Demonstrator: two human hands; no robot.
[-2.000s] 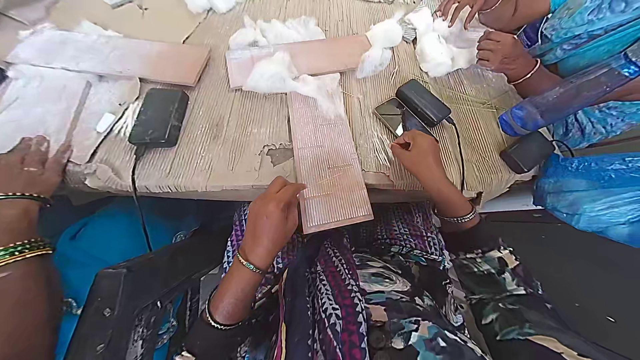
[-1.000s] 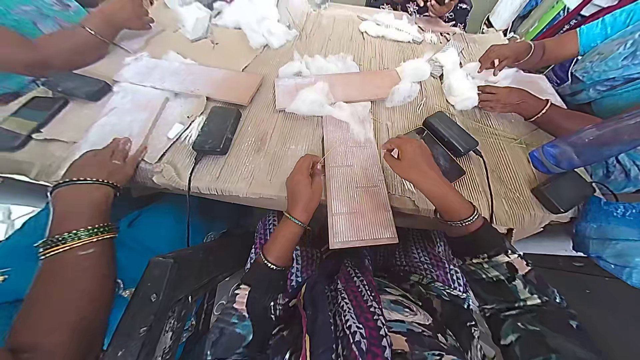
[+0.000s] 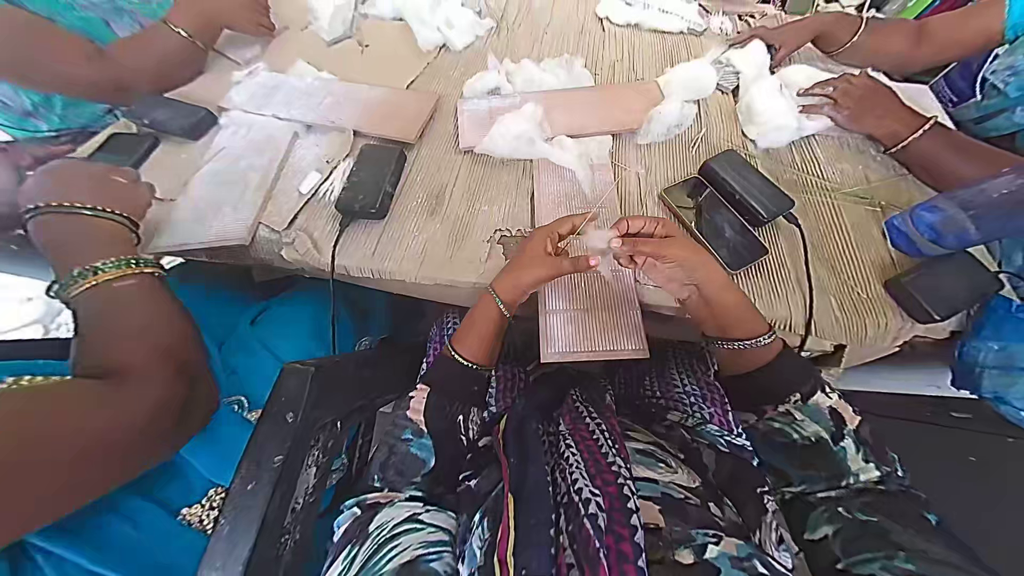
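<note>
Above a ridged board point(image 3: 590, 320) that juts over the table edge, my left hand point(image 3: 544, 260) and my right hand point(image 3: 660, 252) meet. A thin stick point(image 3: 590, 214) slants up from my left fingertips. Between the fingers of both hands is a small tuft of white cotton point(image 3: 600, 240), pinched by my right thumb and forefinger. Larger cotton pieces point(image 3: 520, 136) lie at the board's far end and on a second board point(image 3: 592, 110) set crosswise behind it.
A smartphone point(image 3: 716, 224) and a black box-shaped device point(image 3: 746, 186) with a cable lie right of my hands. Another black device point(image 3: 372, 182) sits left, near more boards point(image 3: 328, 104). Co-workers' hands point(image 3: 856, 104) are at the right and left, and a blue plastic-wrapped object point(image 3: 952, 212) is far right.
My hands were apart on either side of the board; they have come together above it, with cotton between the fingers. The left co-worker's hand has drawn back from the board beside it.
</note>
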